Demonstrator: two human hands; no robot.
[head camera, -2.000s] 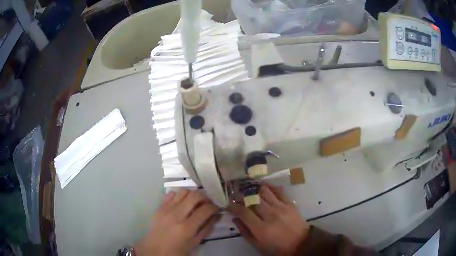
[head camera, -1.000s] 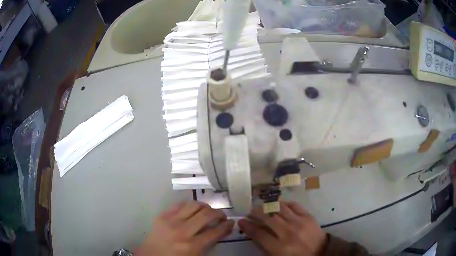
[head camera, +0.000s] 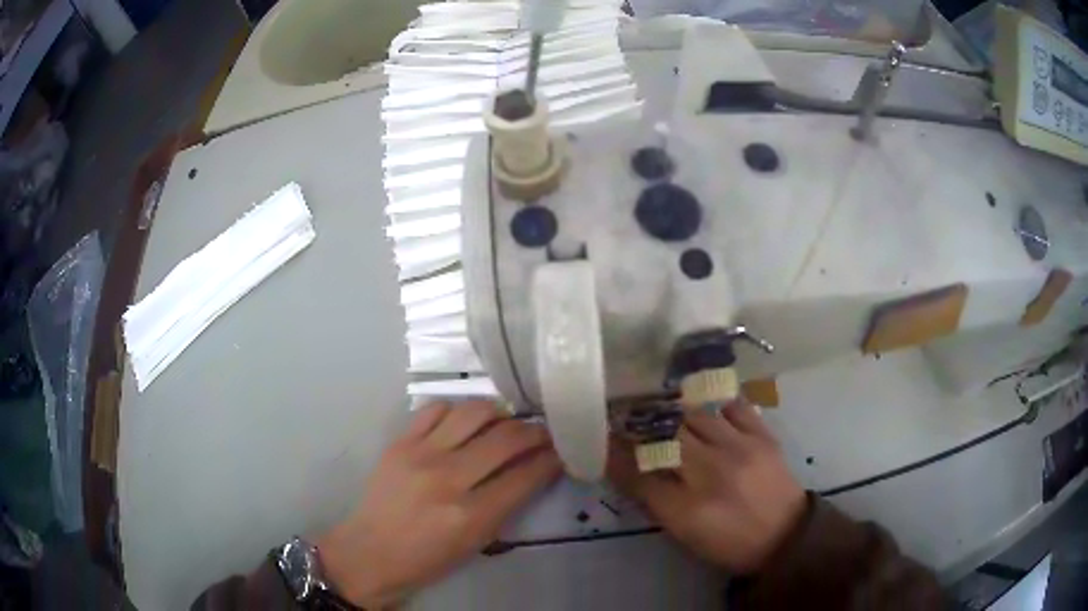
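My left hand lies palm down at the left of the machine head's lower end, fingers towards the needle area. My right hand lies at the right of it, partly behind the tension knobs. The needle, the presser foot and any strip under my fingertips are hidden by the thread take-up guard and my hands, so I cannot tell whether either hand grips fabric. A chain of sewn white strips lies in overlapping pleats behind and left of the machine head.
A separate stack of white strips lies on the left of the pale table. The control panel is at the upper right. A clear plastic bag is behind the head. Another plastic sheet hangs beyond the left table edge.
The view has shifted, so the table and machine appear higher. Both hands have moved forward to the needle area, and the left now covers the metal plate seen a second ago.
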